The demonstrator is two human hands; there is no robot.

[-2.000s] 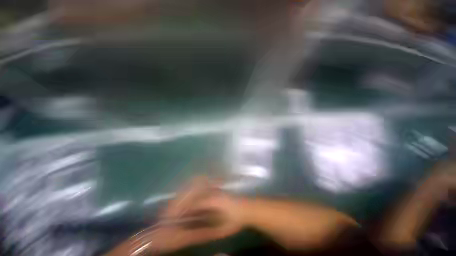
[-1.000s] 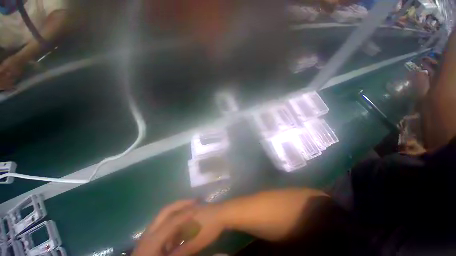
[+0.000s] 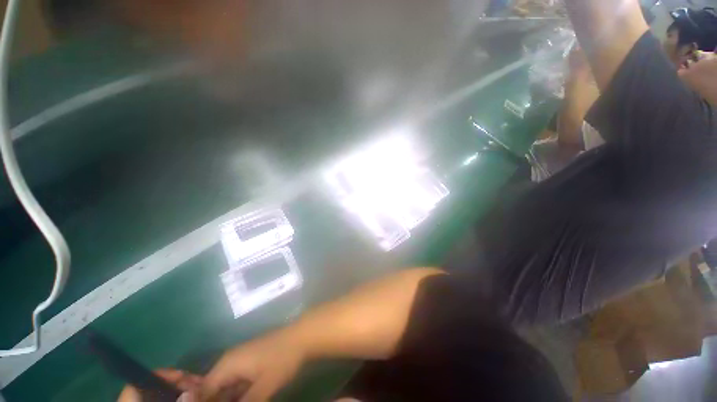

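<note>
A dark slim object (image 3: 130, 365) slants up and left from blurred fingers at the bottom left. My right hand (image 3: 244, 373) is beside its lower end, fingers bent, cut off by the bottom edge. Skin at the very bottom left may be my left hand (image 3: 132, 392), mostly out of the picture. Which hand holds the dark object is unclear. Two pale window frames, a far one (image 3: 277, 234) and a near one (image 3: 293, 271), lie touching on the green bench beyond my right hand. A glaring white group of frames (image 3: 385, 188) lies to their right.
A white cable (image 3: 35, 212) curves down the left side. A pale strip (image 3: 118, 286) crosses the green bench. A neighbour in a dark shirt (image 3: 582, 220) sits at the right, with a thin tool (image 3: 497, 137) near them. Cardboard (image 3: 652, 330) is at the lower right.
The view has swung right, so the frames and cable sit further left. The neighbour shows more fully. The dark object now shows at the bottom left; the stacked frames there are out of view.
</note>
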